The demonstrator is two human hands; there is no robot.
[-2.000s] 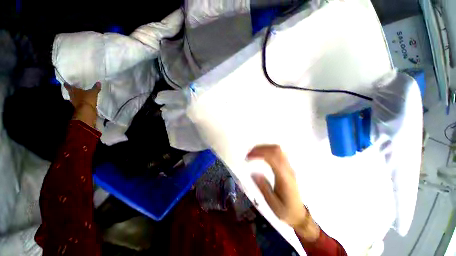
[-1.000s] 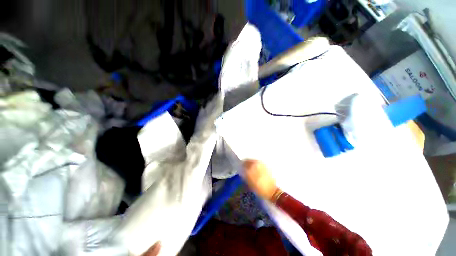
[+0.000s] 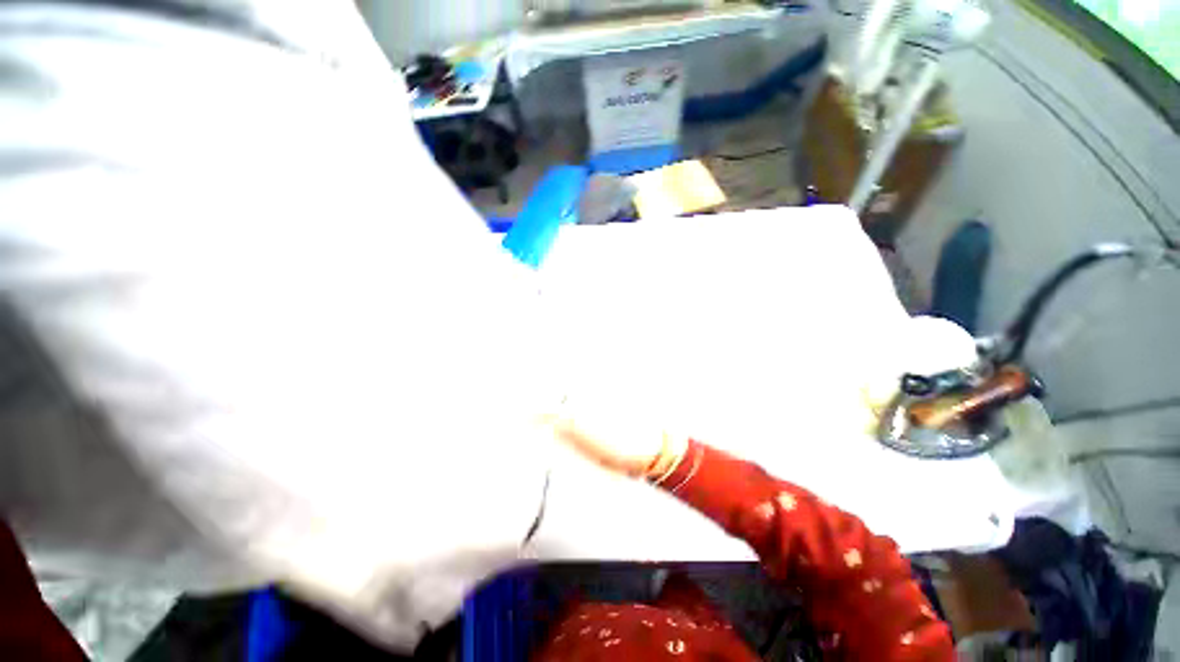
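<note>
A large white garment [image 3: 246, 298] hangs raised and blurred close in front of me, filling the left side. Its lower part reaches the white cloth-covered ironing table [image 3: 738, 310]. My right hand [image 3: 615, 446] is low over the table beside the garment, palm down. Its fingers are washed out against the white, so its grip cannot be told. A thin dark line runs down the cloth below that hand. My left hand does not show; only a bit of red sleeve shows at the lower left edge, beside the garment.
The steam iron [image 3: 958, 411] rests at the table's right end, its dark hose rising to the right. A blue strip [image 3: 546, 213] lies at the far left table edge. Behind are a white printed box [image 3: 634, 110] and a brown carton [image 3: 874, 149]. Blue bins show below the near edge.
The view has swung right, bringing the iron into sight. The white garment has come up from the left to close in front of me. My left hand has gone out of sight.
</note>
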